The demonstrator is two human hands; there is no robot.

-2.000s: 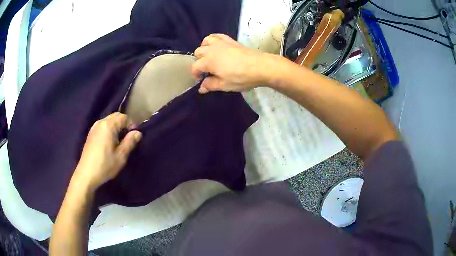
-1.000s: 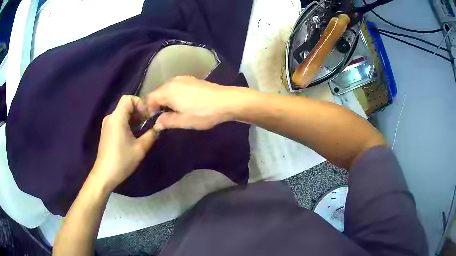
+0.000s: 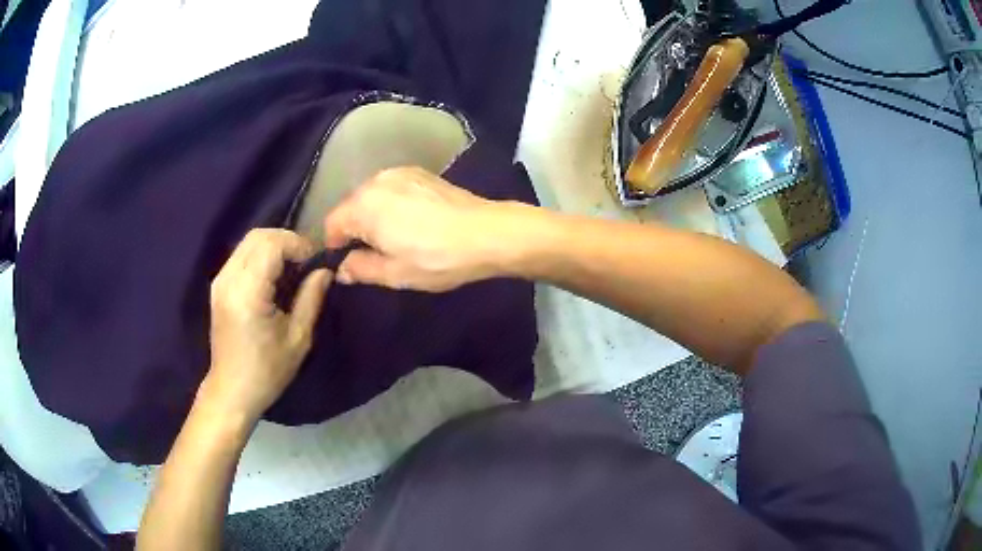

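Observation:
A dark purple-black garment (image 3: 140, 248) lies spread over the white board cover (image 3: 603, 301). Its curved opening shows a beige-grey pad (image 3: 393, 140) inside, with a thin edge (image 3: 314, 161) around the rim. My left hand (image 3: 258, 318) pinches the opening's edge at its lower end. My right hand (image 3: 415, 231) pinches the same edge just beside it, fingertips close together. A small dark fold of cloth shows between the two hands. The cloth under my fingers is partly hidden.
The steam iron (image 3: 684, 113) with its orange-brown handle stands at the upper right, beside a metal plate (image 3: 759, 170) and a blue tray (image 3: 827, 145). Cables run across the pale grey surface (image 3: 915, 237). A white round object (image 3: 713, 452) is on the speckled floor.
My right hand has come down and left from the opening's upper right to beside my left hand. Since a second ago, the hands have shifted slightly and a dark fold shows between them.

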